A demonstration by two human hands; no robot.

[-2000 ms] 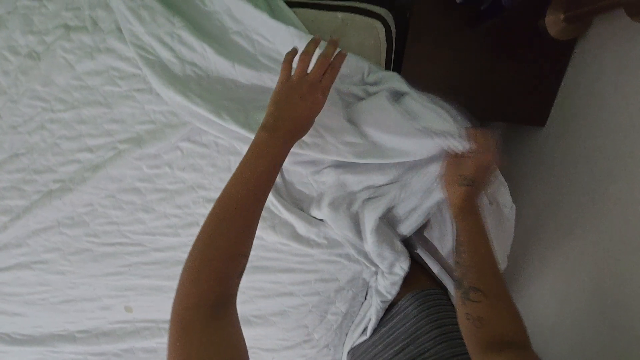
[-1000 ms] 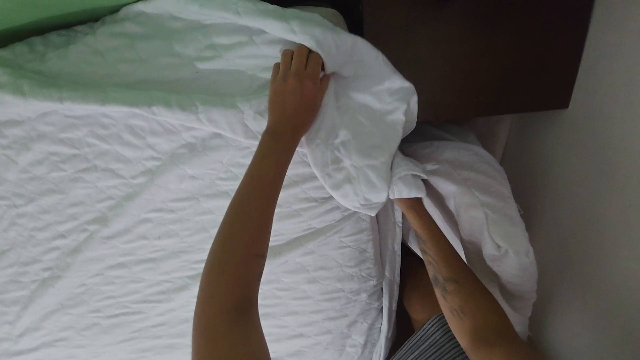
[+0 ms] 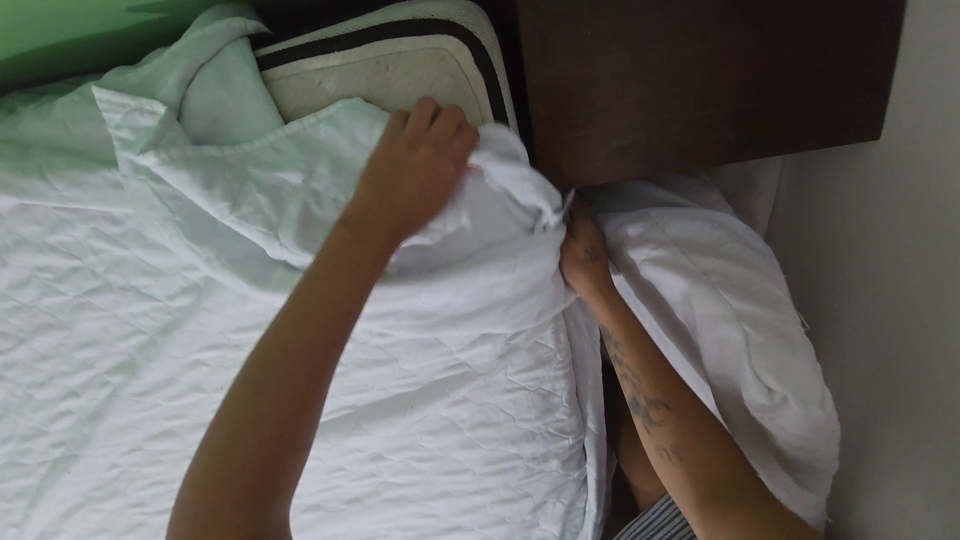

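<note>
A white quilted mattress cover (image 3: 450, 420) lies over the bed, its far part folded back in loose creases. At the top, a corner of the bare mattress (image 3: 375, 71) with a dark edge band shows. My left hand (image 3: 420, 161) grips the folded cloth just below that corner, fingers curled over it. My right hand (image 3: 585, 251) is closed on the bunched edge of the cover at the bed's right side; its fingertips are partly hidden by cloth. White fabric (image 3: 705, 300) hangs down the side, right of my right forearm.
A dark wooden bedside table or cabinet (image 3: 705, 82) stands against the bed's upper right corner. The green wall (image 3: 90, 34) is at the upper left. Pale floor (image 3: 885, 337) runs along the right. My knee and striped clothing (image 3: 660, 521) are at the bed's side.
The cover's far part has been pulled back, so the mattress corner hidden one second ago now shows. My right hand has moved up along the bed's side, towards the dark furniture.
</note>
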